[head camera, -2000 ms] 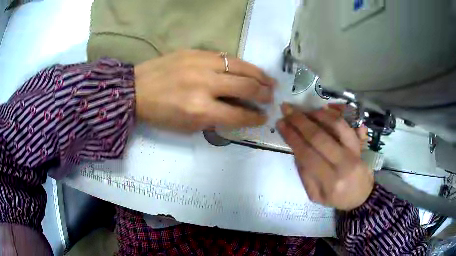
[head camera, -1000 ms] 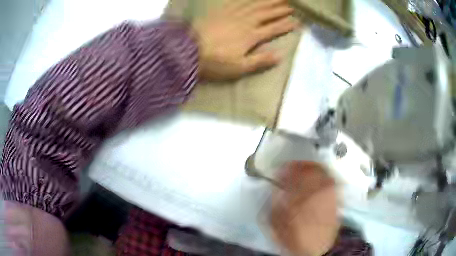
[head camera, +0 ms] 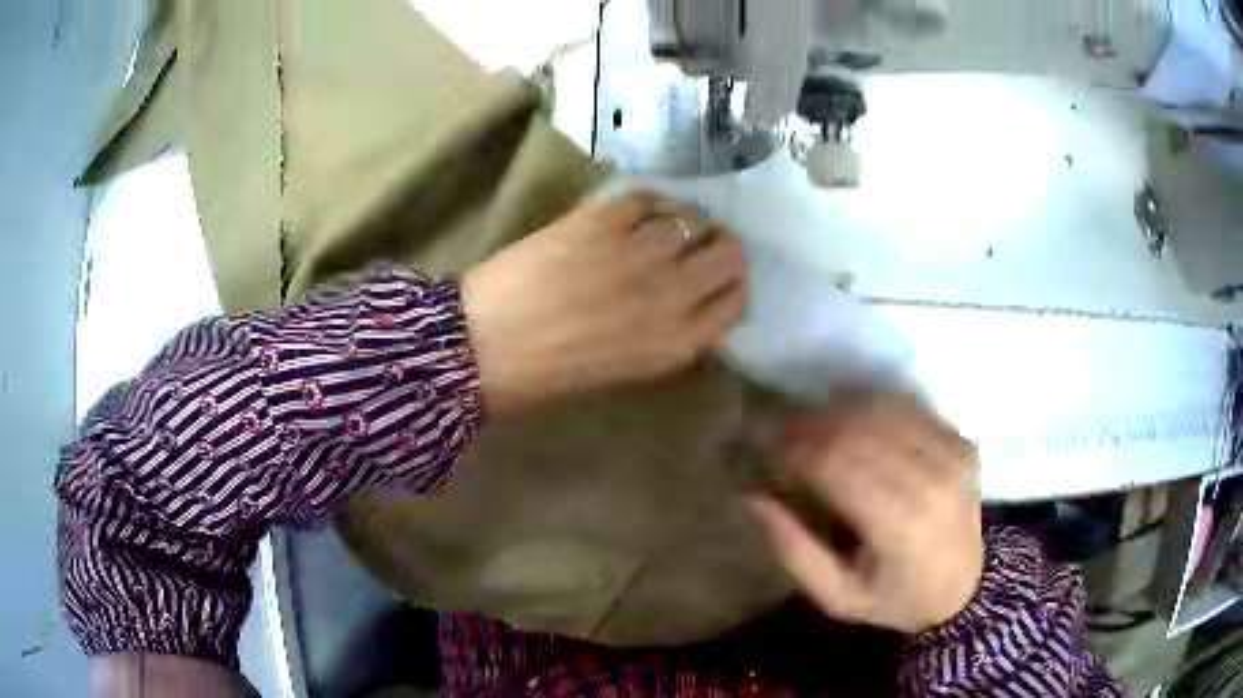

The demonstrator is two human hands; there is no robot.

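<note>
A khaki trouser panel (head camera: 586, 505) runs from the upper left, passes under my left forearm and hangs over the table's front edge above my lap, its lower edge curved. My left hand (head camera: 614, 300), with a ring, has curled fingers closed on the cloth's upper edge, left of and below the needle area. My right hand (head camera: 879, 511) is blurred at the cloth's right edge, thumb low and fingers bent; its fingertips and any grip are unclear. A blurred whitish patch (head camera: 818, 321) lies between the hands; I cannot tell if it is a template.
The machine's presser foot area (head camera: 723, 123) is at the top centre, with a small pale block (head camera: 833, 164) hanging to its right. The white table (head camera: 1050, 396) has ruler marks along its front edge. A checked apron is below the cloth.
The view has shifted. The khaki panel, earlier lying flat on the table, now drapes over the front edge. My left hand, spread flat a second ago, is now curled on the cloth; my right hand is beside it.
</note>
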